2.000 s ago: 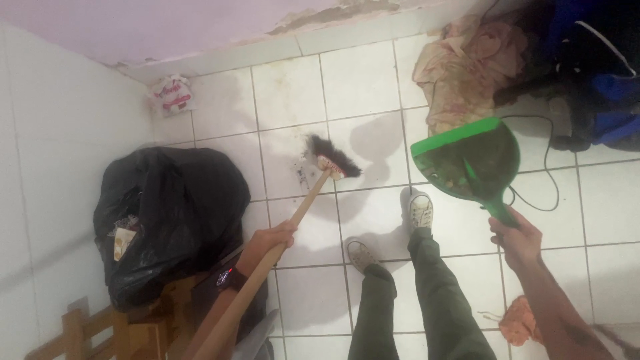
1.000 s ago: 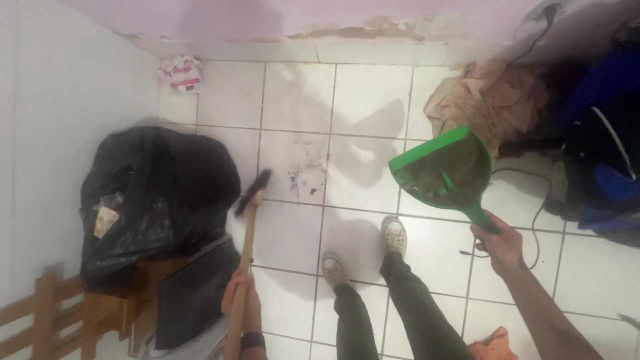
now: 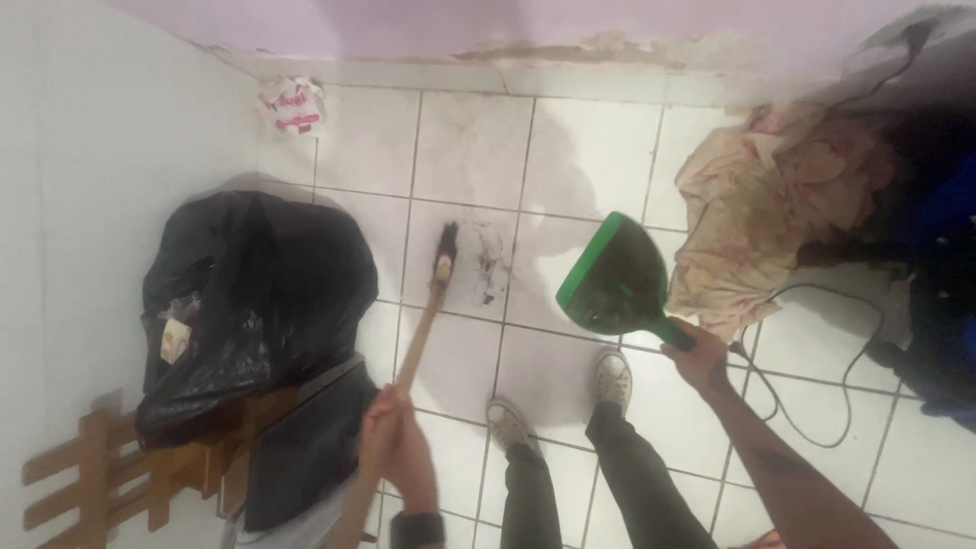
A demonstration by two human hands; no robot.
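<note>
My left hand [image 3: 396,438] grips the wooden handle of a broom [image 3: 418,347]. The broom's dark bristles [image 3: 447,240] rest on or just over the white floor tiles, to the left of a patch of dark dirt [image 3: 488,263]. My right hand [image 3: 698,357] is closed around the handle of a green dustpan [image 3: 621,278], which hangs above the floor right of the dirt, its green lip facing left. Some debris seems to lie in the pan. My feet in light sneakers [image 3: 612,379] stand below the dirt patch.
A black garbage bag [image 3: 282,282] with litter stands at the left above wooden slats [image 3: 95,473] and a dark flat panel [image 3: 305,450]. A crumpled bag [image 3: 293,105] lies in the corner. Stained cloth [image 3: 751,206] and a black cable [image 3: 846,404] lie at right.
The broom head, at the left near the garbage bag one second ago, is now close to the dirt patch. The dustpan stays raised in my right hand.
</note>
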